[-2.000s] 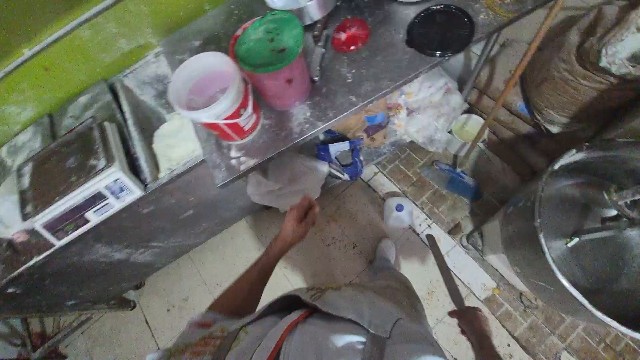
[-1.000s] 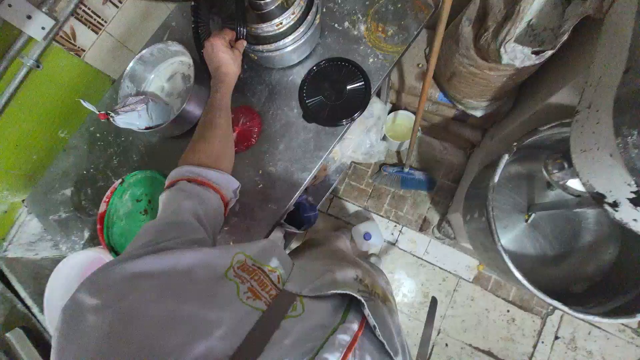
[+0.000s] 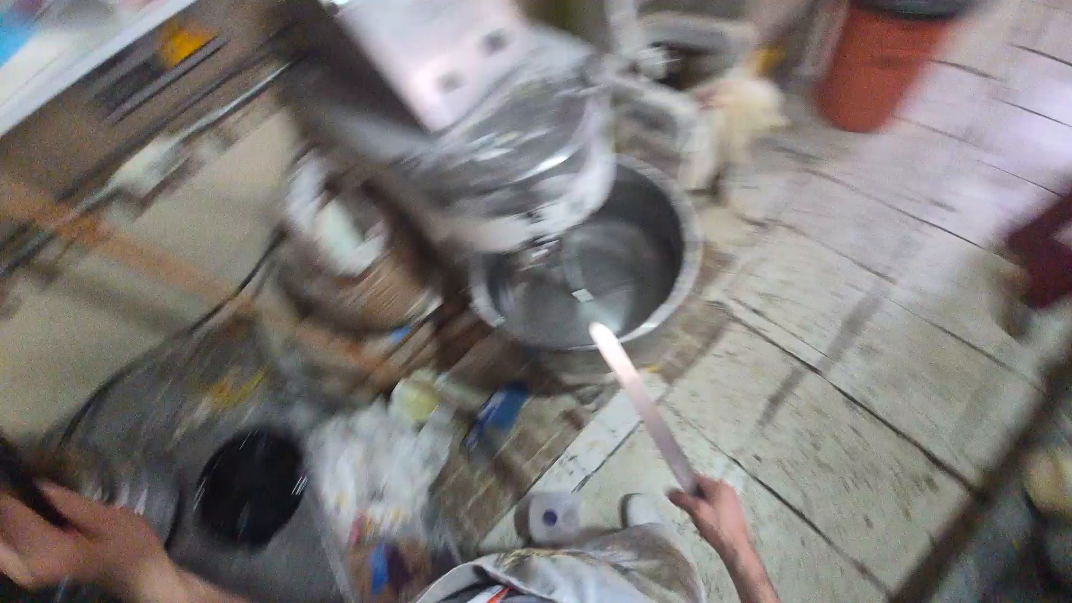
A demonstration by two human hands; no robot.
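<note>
The view is blurred. My right hand (image 3: 710,511), low and right of centre, grips the end of a long, straight metal blade with a rounded tip (image 3: 641,402); whether it is a spatula or a knife cannot be told. The blade points up and left over the floor, towards the large steel mixer bowl (image 3: 691,251). At the lower left edge, my left hand (image 3: 84,536) is closed round a black object (image 3: 29,481), partly out of view. A round black plastic lid or tray (image 3: 251,487) lies on the metal table (image 3: 230,565), to the right of that hand.
The mixer head (image 3: 536,159) overhangs the bowl. A sack (image 3: 360,285), a blue broom head (image 3: 498,410) and white plastic bags (image 3: 377,461) are left of it. A white jug (image 3: 553,515) stands by my foot. A red-orange bin (image 3: 879,67) is at the upper right.
The view has swung far to the right, towards the mixer and the floor. The blade is now raised into full view in my right hand; a second ago only part of it showed.
</note>
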